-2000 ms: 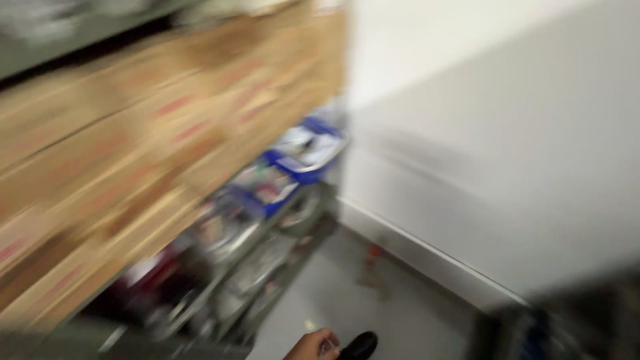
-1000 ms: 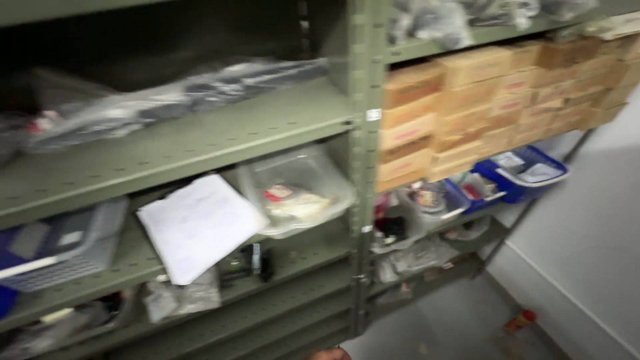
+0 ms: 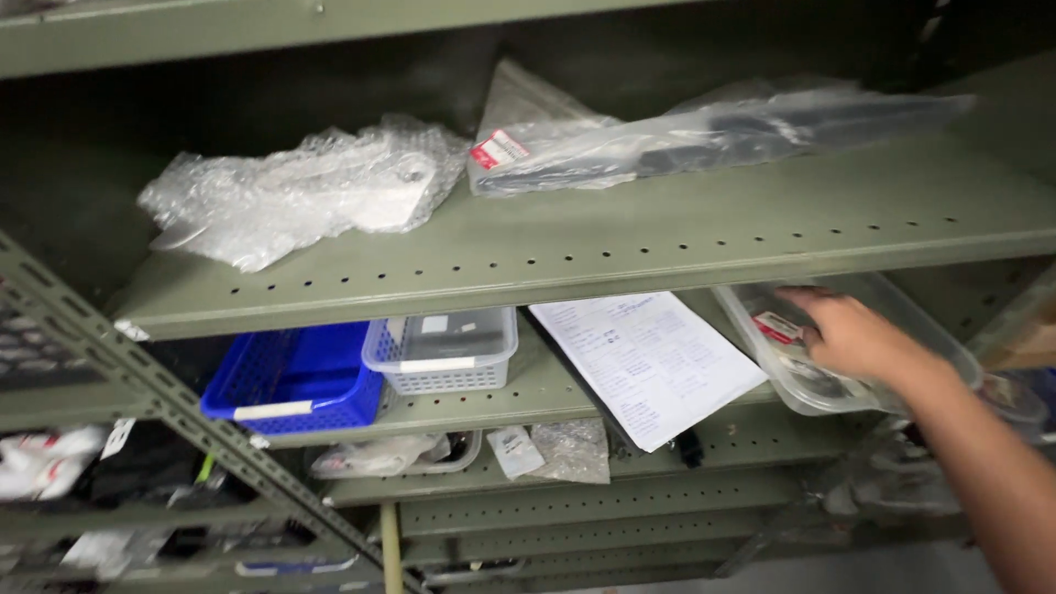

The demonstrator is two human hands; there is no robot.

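Observation:
My right hand (image 3: pixel 850 334) reaches in from the right, over a clear plastic bin (image 3: pixel 924 330) on the second shelf. Its fingers point into the bin, near a packaged part with a red and white label (image 3: pixel 777 327); whether they touch it is not clear. Just left of the bin lies a stack of written paper sheets (image 3: pixel 648 363) on a dark clipboard or folder, overhanging the shelf edge. My left hand is out of the frame.
Bubble-wrapped parts (image 3: pixel 313 190) and a long plastic-bagged part (image 3: pixel 709 136) lie on the green metal shelf (image 3: pixel 577 231) above. A blue basket (image 3: pixel 297 379) and a clear basket (image 3: pixel 445 351) stand at left. Slotted uprights (image 3: pixel 190 421) border the bay.
The view has swung left along the shelving. My right hand is now extended over the clear bin; one second ago only a bit of a hand showed at the bottom edge.

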